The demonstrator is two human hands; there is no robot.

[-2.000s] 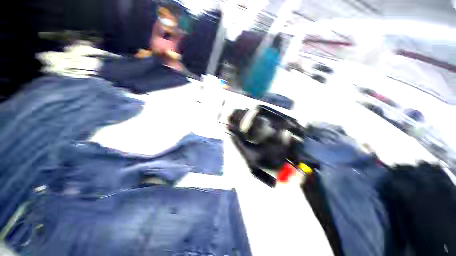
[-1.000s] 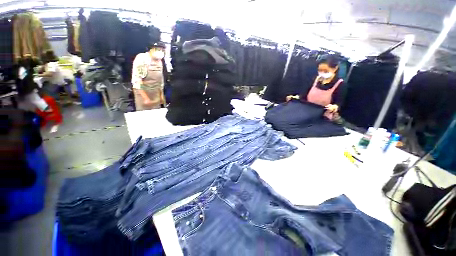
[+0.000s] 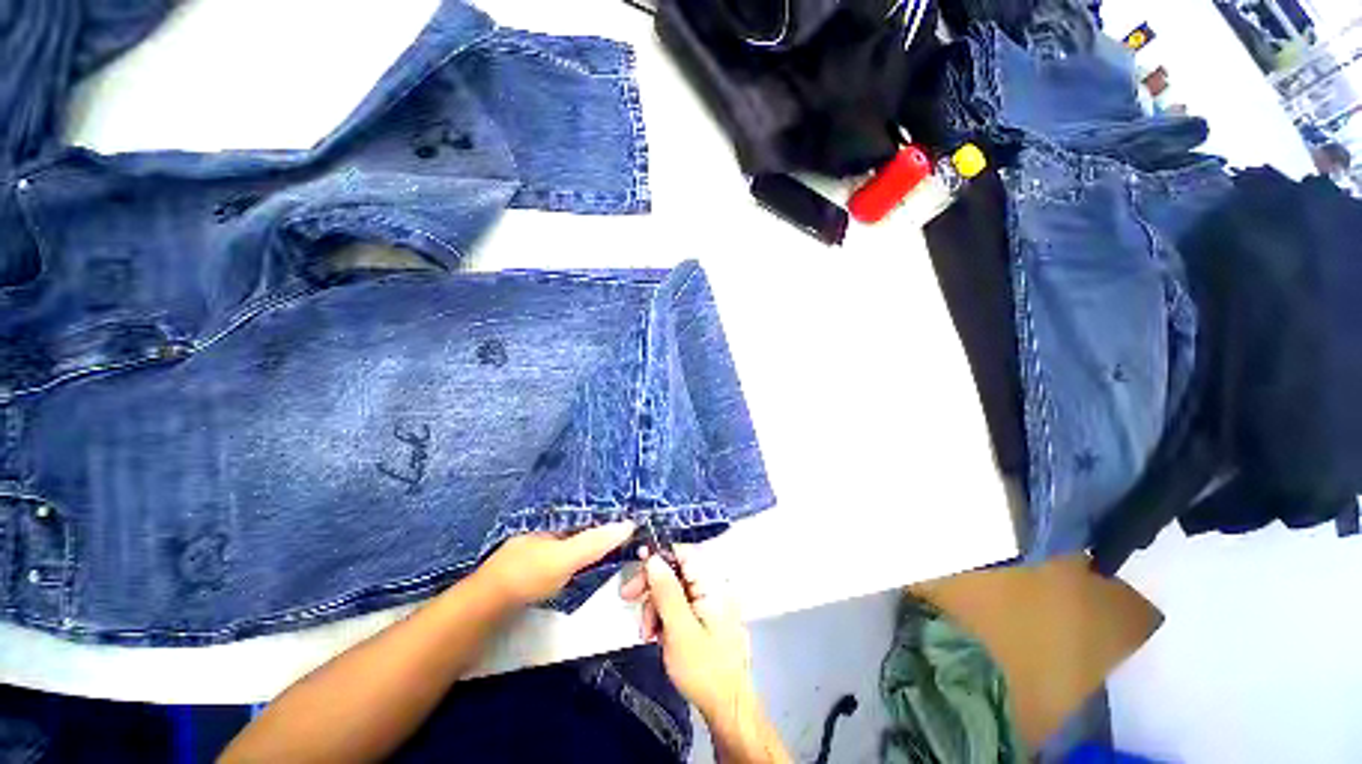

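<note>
Blue denim jeans with small dark motifs lie spread on the white table, waistband to the left. The near leg's hem is partly turned back, showing stitching inside. My left hand pinches the hem edge at the table's front. My right hand is just right of it, closed around a small dark tool, perhaps thread snips, with its tip at the hem stitching. Most of the tool is hidden by my fingers. Loose threads are too small to tell.
A black bundle lies beyond the jeans, beside a flat black phone-like object and a bottle with red label and yellow cap. More jeans and black garments hang over the right table edge. Brown cardboard and green cloth lie below.
The view has swung down and right from the room to the table. Both hands have come into view at the leg hem, which is now partly turned back.
</note>
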